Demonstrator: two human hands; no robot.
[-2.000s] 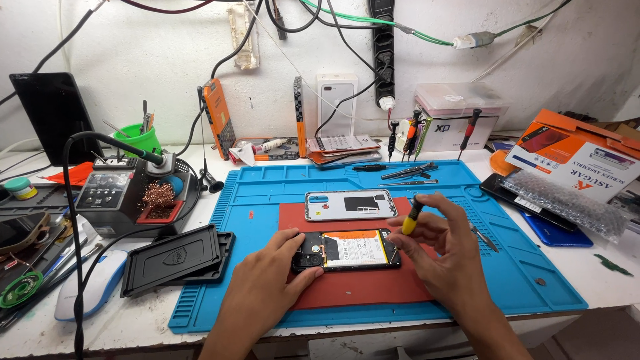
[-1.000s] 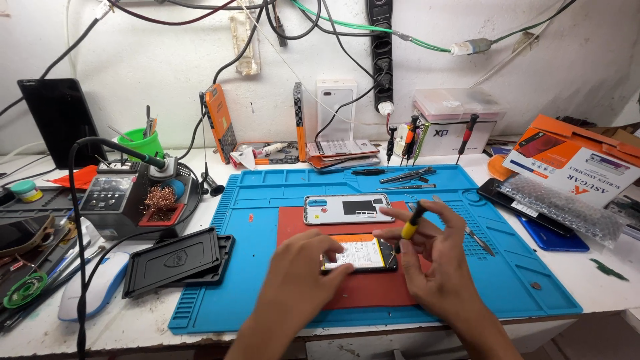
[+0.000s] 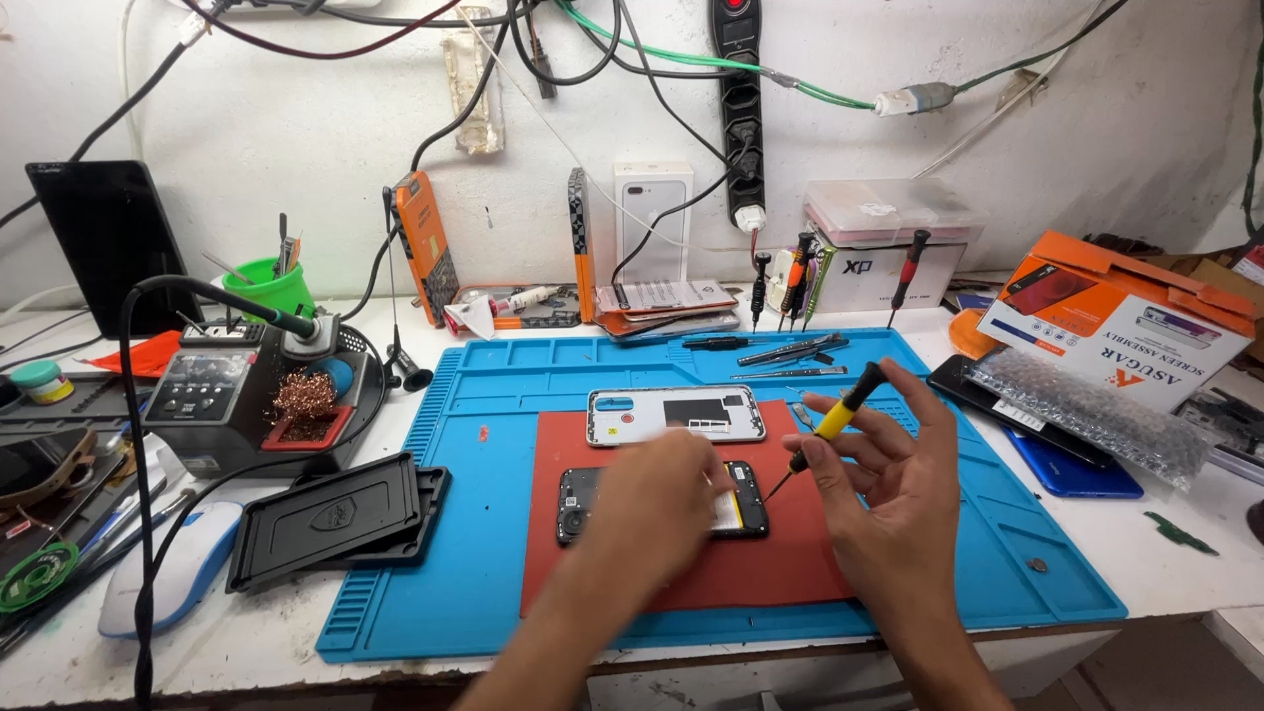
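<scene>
An opened smartphone (image 3: 749,484) lies on a red mat (image 3: 780,578) over a blue silicone repair mat (image 3: 395,592). Its battery shows partly beneath my left hand (image 3: 657,494), which is blurred over the middle of the phone; whether its fingertips hold anything is hidden. In my right hand (image 3: 879,474) is a yellow and black precision screwdriver (image 3: 834,420), its tip pointing down by the phone's right edge. Just behind the phone lies the detached back cover (image 3: 647,415), inner side up, with a small pale metal piece (image 3: 709,427) on it.
Black trays (image 3: 331,523) and a soldering station (image 3: 222,395) stand left. Tweezers (image 3: 790,351) lie at the blue mat's back, with upright screwdrivers (image 3: 758,291) behind. Bubble wrap (image 3: 1096,415), a blue phone (image 3: 1076,469) and a screen box (image 3: 1116,316) are at the right.
My left hand has moved from the phone's left end to over its middle. The screwdriver in my right hand has tilted, its tip now down beside the phone.
</scene>
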